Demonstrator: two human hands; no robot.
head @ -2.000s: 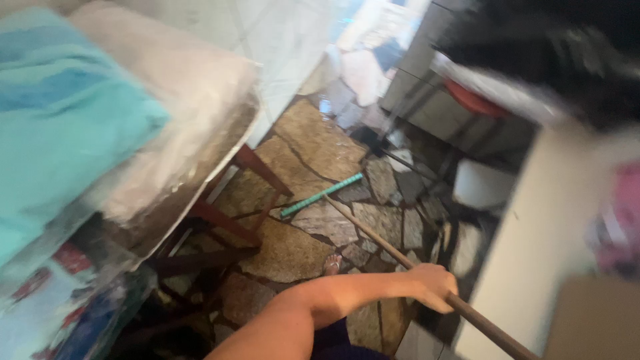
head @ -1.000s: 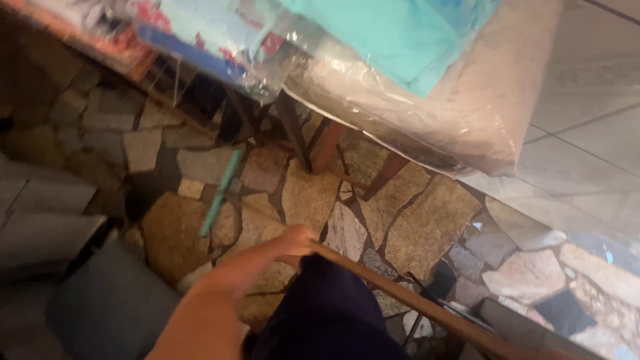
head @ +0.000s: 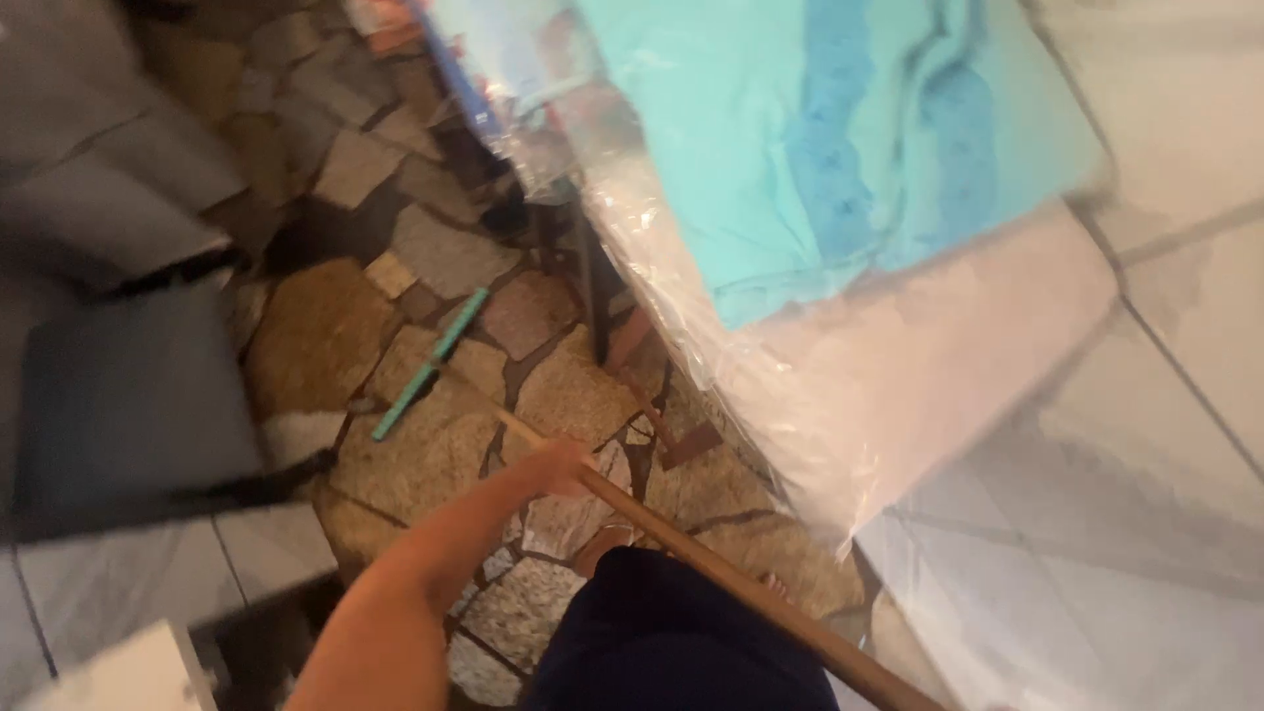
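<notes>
My left hand (head: 563,466) is closed around the wooden pole (head: 711,565) of a floor squeegee. The pole slants from the lower right edge toward the upper left and ends at a narrow teal squeegee head (head: 431,365), which lies on the irregular stone floor (head: 444,247). Apart from a faint sliver of skin at the bottom edge, by the pole's near end, nothing shows of my right hand. My dark-clothed leg and part of my bare feet are below the pole.
Plastic-wrapped pale bedding (head: 889,395) with folded turquoise fabric (head: 750,148) on it rests over dark wooden legs (head: 592,286) at the right. At left stands a chair with a dark grey seat (head: 133,395). A white tiled surface (head: 1175,415) borders the right side.
The view has turned strongly since the oldest frame. Over the last second the squeegee head has moved across the stones toward my feet, with my left hand still around the pole.
</notes>
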